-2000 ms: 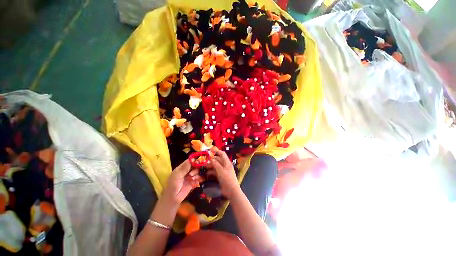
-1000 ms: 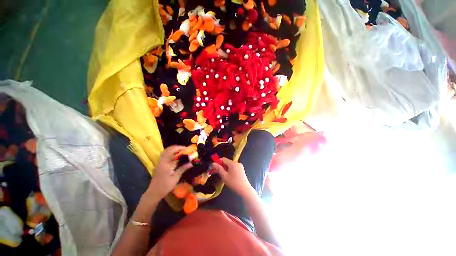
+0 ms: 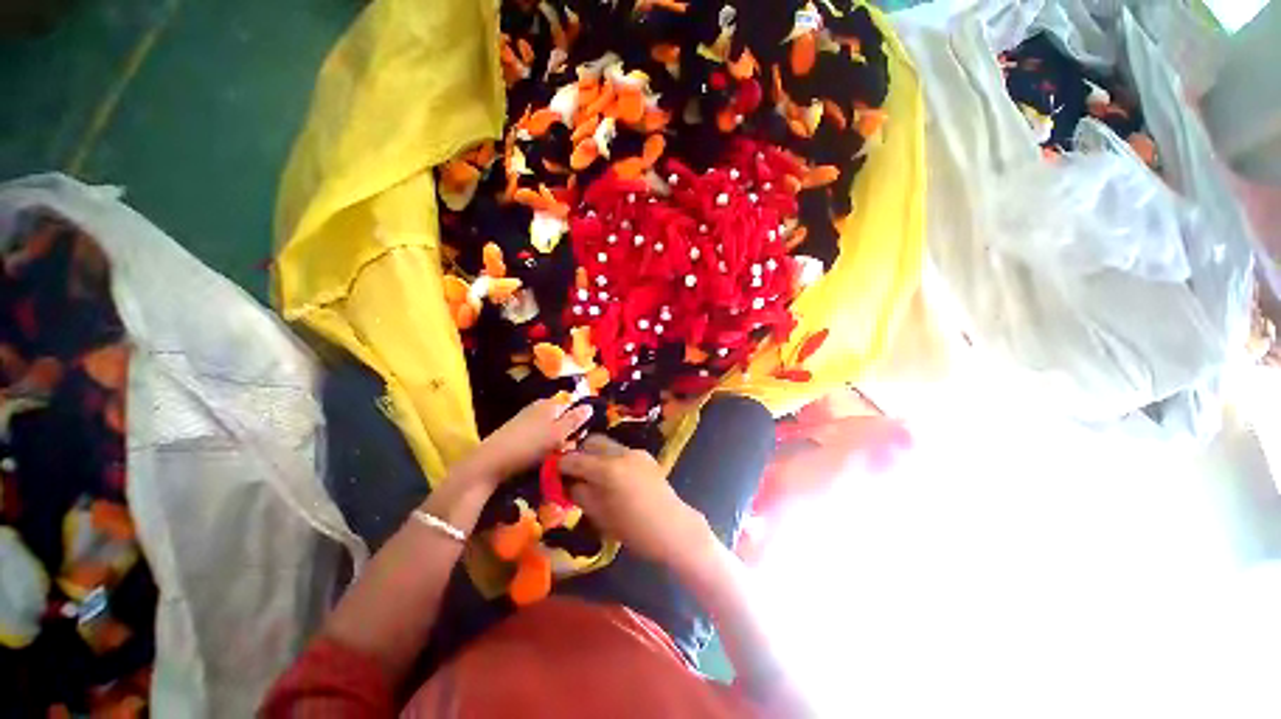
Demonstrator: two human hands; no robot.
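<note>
My left hand point(image 3: 523, 438) reaches in from the left with its fingers closed on a black plush body point(image 3: 596, 421), largely hidden by both hands. My right hand point(image 3: 618, 489) is close beside it, its fingertips on a small red accessory point(image 3: 554, 482) that hangs against the dark toy. Fine finger contact is blurred. A heap of red accessories with white dots point(image 3: 681, 260) lies just beyond my hands, on black toys with orange and white parts. Orange flaps point(image 3: 528, 576) show below my hands.
The yellow sack point(image 3: 372, 267) surrounds the toys. A left white sack point(image 3: 232, 464) and a right white sack point(image 3: 1054, 267) hold more toys. My knee point(image 3: 733, 450) is beside a red cloth point(image 3: 829, 450). Glare washes out the lower right.
The red accessory, a ring stretched between both hands two seconds earlier, now hangs as a strip at my right fingertips. My hands have come closer together since one second ago. The view has shifted slightly.
</note>
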